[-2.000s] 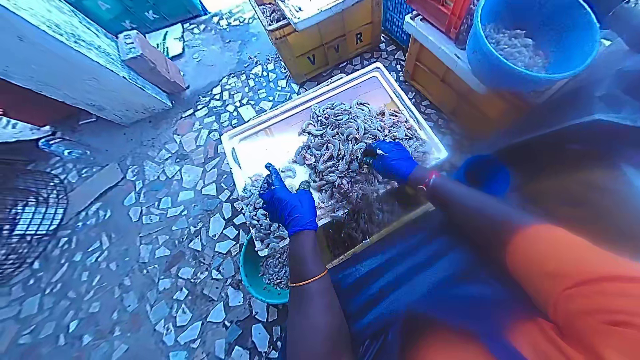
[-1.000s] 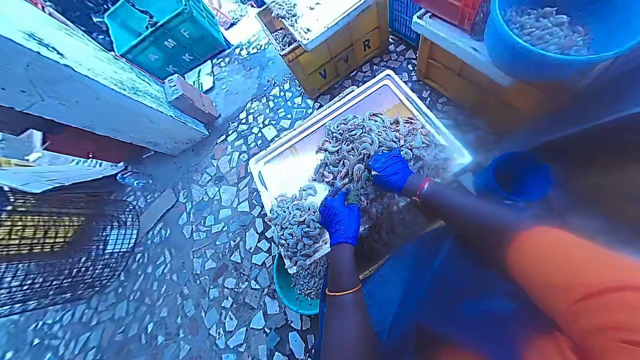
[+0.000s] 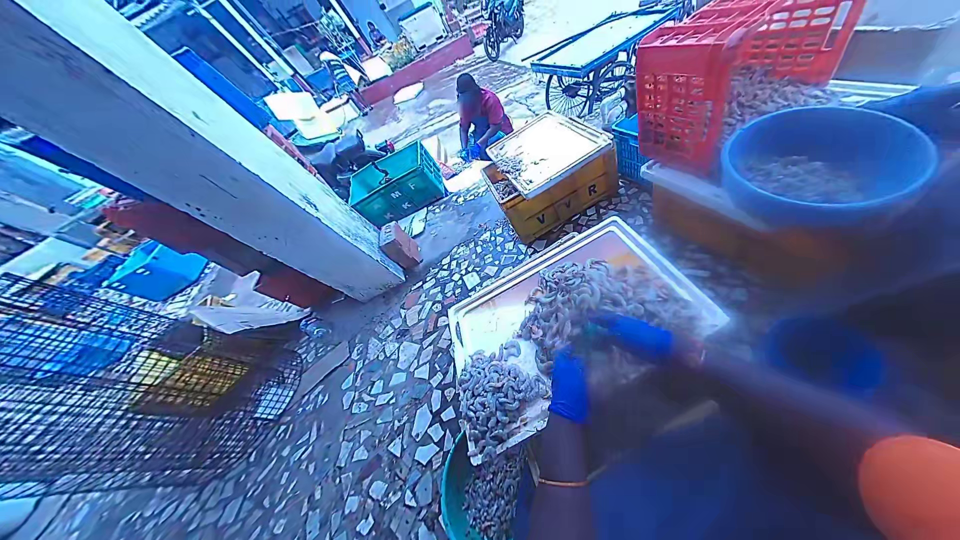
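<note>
A white tray [image 3: 480,330] lies tilted in front of me, bearing a large heap of shrimp [image 3: 577,296] and a smaller pile of shrimp [image 3: 495,394] at its near left corner. My left hand [image 3: 570,382], in a blue glove, is at the near edge of the large heap. Close to its right, my right hand [image 3: 634,337], also blue-gloved, reaches into the same heap. Both are blurred, and whether either one grips a shrimp is unclear. Below the tray's left corner is a green basin [image 3: 452,487] with more shrimp in it.
A yellow crate [image 3: 559,210] with a white lid stands beyond the tray, a green crate [image 3: 397,184] farther left. Blue tub [image 3: 829,161] and red crate [image 3: 679,105] are at right, a blue bucket [image 3: 825,356] below. A pillar [image 3: 225,165] and black mesh [image 3: 135,390] stand left. A person [image 3: 484,112] crouches beyond.
My left hand has moved from the smaller pile at the tray's left to the large heap, near my right hand. The view has tilted up, bringing the crouching person into sight.
</note>
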